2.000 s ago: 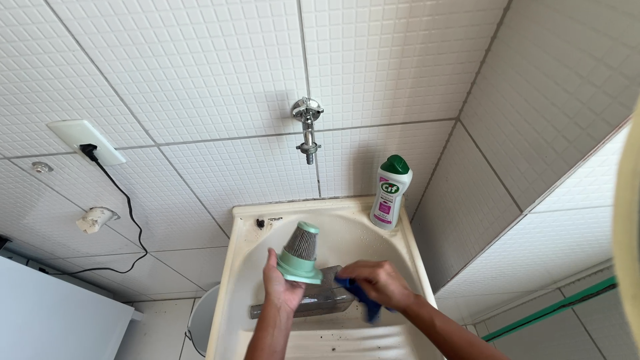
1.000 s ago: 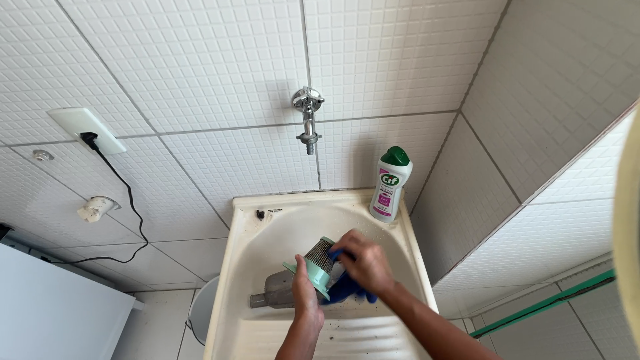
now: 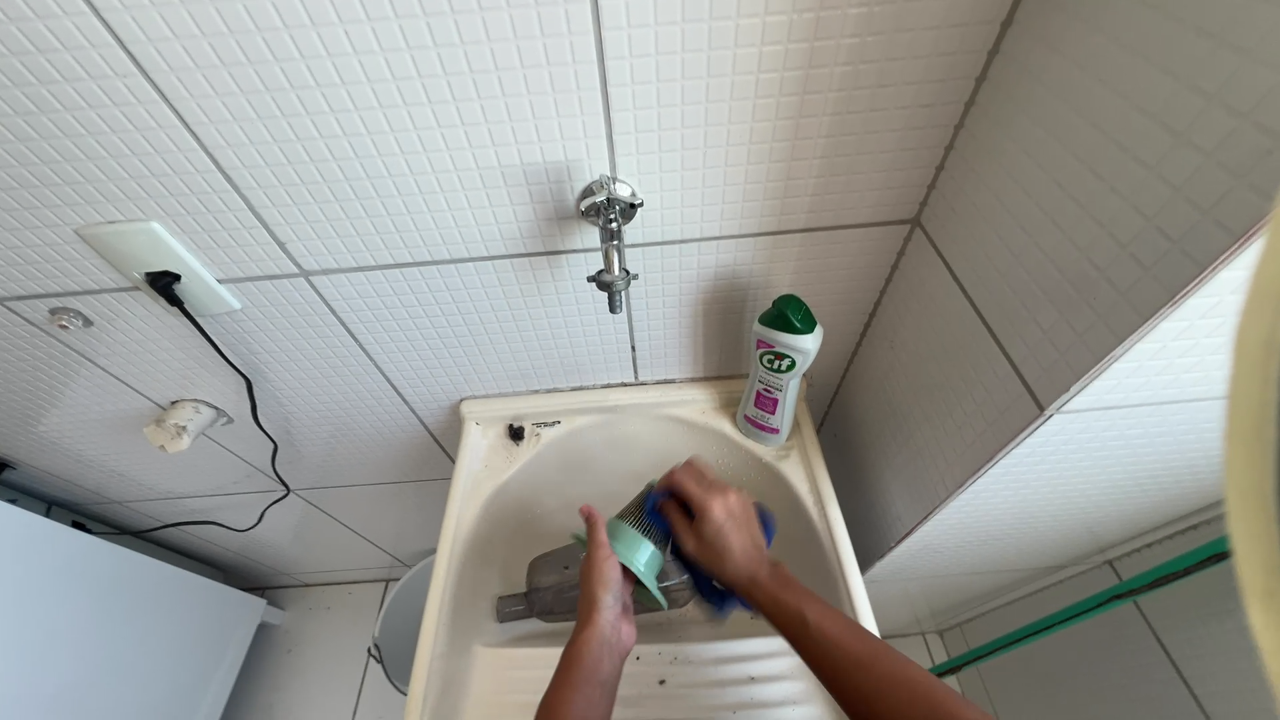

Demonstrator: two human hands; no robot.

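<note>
My left hand [image 3: 604, 585] grips the mint-green rim of a vacuum cleaner filter [image 3: 636, 552], tilted over the basin of a cream laundry sink [image 3: 640, 396]. Against the filter's ribbed cone, my right hand [image 3: 715, 522] presses a blue cloth [image 3: 765, 525], part of which hangs down blurred. Beneath both hands a translucent grey plastic container [image 3: 556, 584], with a short spout at its left end, lies in the basin and is partly hidden.
A Cif cleaner bottle [image 3: 780, 370] with a green cap stands on the sink's back right corner. A metal tap [image 3: 612, 245] juts from the tiled wall above. Left of the sink are a grey bucket [image 3: 402, 625], a black power cord [image 3: 258, 430] and a white appliance [image 3: 120, 620].
The filter, upright two seconds ago, has tipped to the right in my left hand. My right hand has brought the blue cloth from beside the filter up onto its cone.
</note>
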